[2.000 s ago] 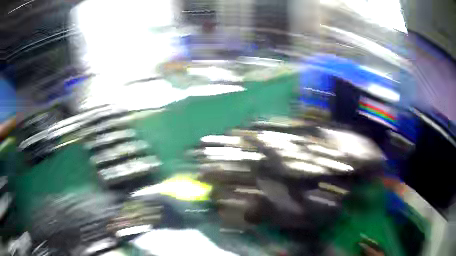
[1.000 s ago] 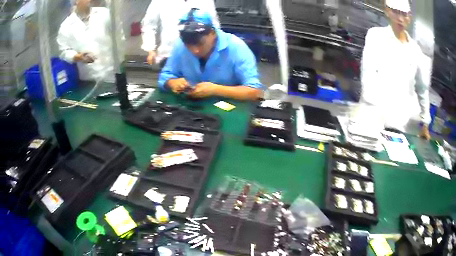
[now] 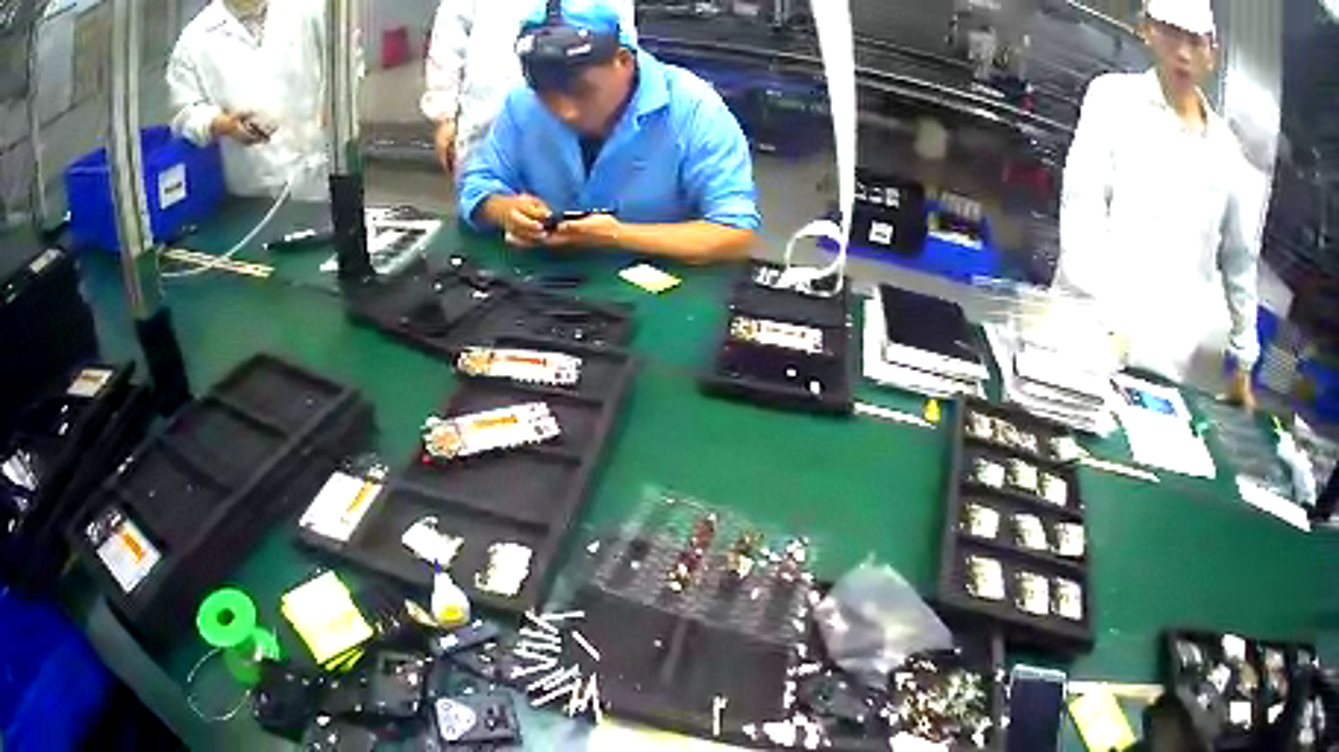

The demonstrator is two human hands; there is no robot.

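Note:
Neither of my hands is in view. Nearest in front of me, black housings (image 3: 345,696) lie heaped at the lower left beside a green spool (image 3: 228,619). A small white bottle (image 3: 448,598) stands by them, with thin white sticks (image 3: 555,664) scattered to its right. A clear blister tray (image 3: 705,555) holds reddish and silver parts, above a black tray (image 3: 679,673). A clear bag (image 3: 878,617) and loose small parts (image 3: 943,702) lie right of it.
Large black component trays (image 3: 507,507) lie left of centre. A narrow tray (image 3: 1024,522) with square silver parts lies right. Across the bench (image 3: 749,470), a person in blue (image 3: 646,162) holds a small dark object. People in white stand behind. Blue bins (image 3: 147,191) and upright posts stand left.
The view has steadied from the earlier blur. Since one second ago, the bench things sit slightly higher and further left in the picture, and more of the near bench edge shows.

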